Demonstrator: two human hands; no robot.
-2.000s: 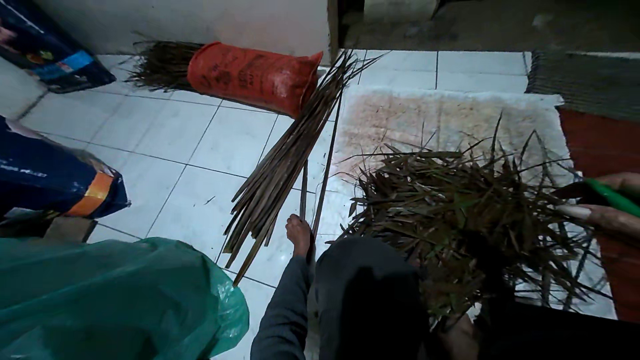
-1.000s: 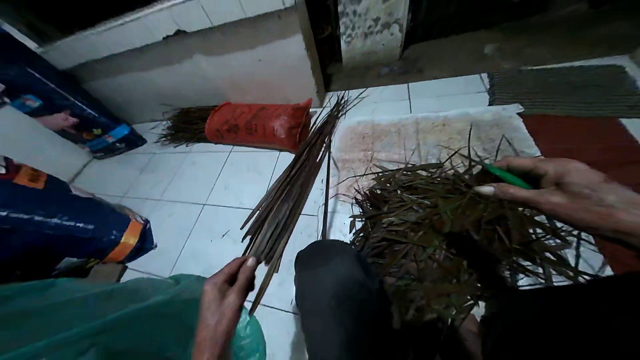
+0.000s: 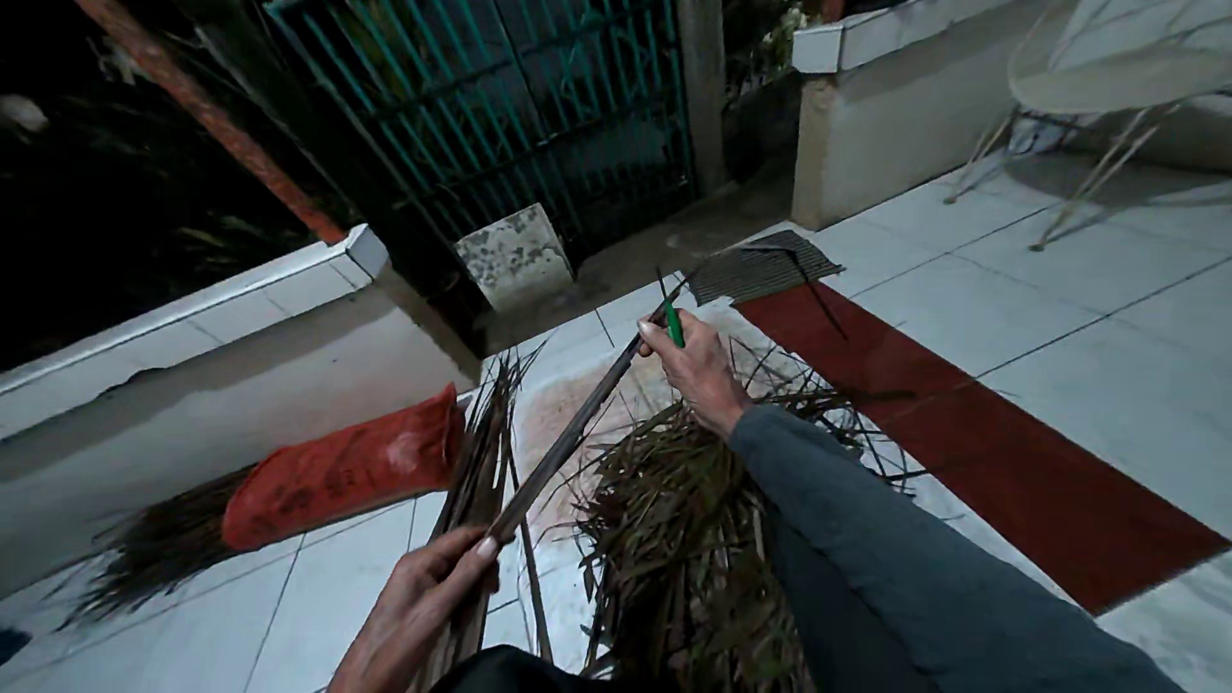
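A long dried palm leaf (image 3: pixel 568 438) stretches diagonally between my hands. My left hand (image 3: pixel 423 592) pinches its lower end between thumb and fingers. Near its thin upper end, my right hand (image 3: pixel 698 366) holds a green-handled knife (image 3: pixel 675 325) together with the leaf; the blade is dark and only partly seen. Beneath my left hand lies a bundle of long dried leaf strips (image 3: pixel 481 462) on the tiles. Under my right forearm a heap of short brown leaf scraps (image 3: pixel 674 539) rests on a stained white cloth (image 3: pixel 558 404).
A red woven sack (image 3: pixel 346 472) with leaf stems sticking out lies by the low wall (image 3: pixel 221 380) at left. A red mat (image 3: pixel 962 433) and a grey ribbed mat (image 3: pixel 765 269) are on the tiled floor. A green metal gate (image 3: pixel 549 106) stands ahead; a chair (image 3: pixel 1107 87) is at upper right.
My left hand now grips a long leaf, raised off the bundle where that hand was reaching. My right hand has come over to the leaf's far end with the knife. The view has swung up and right.
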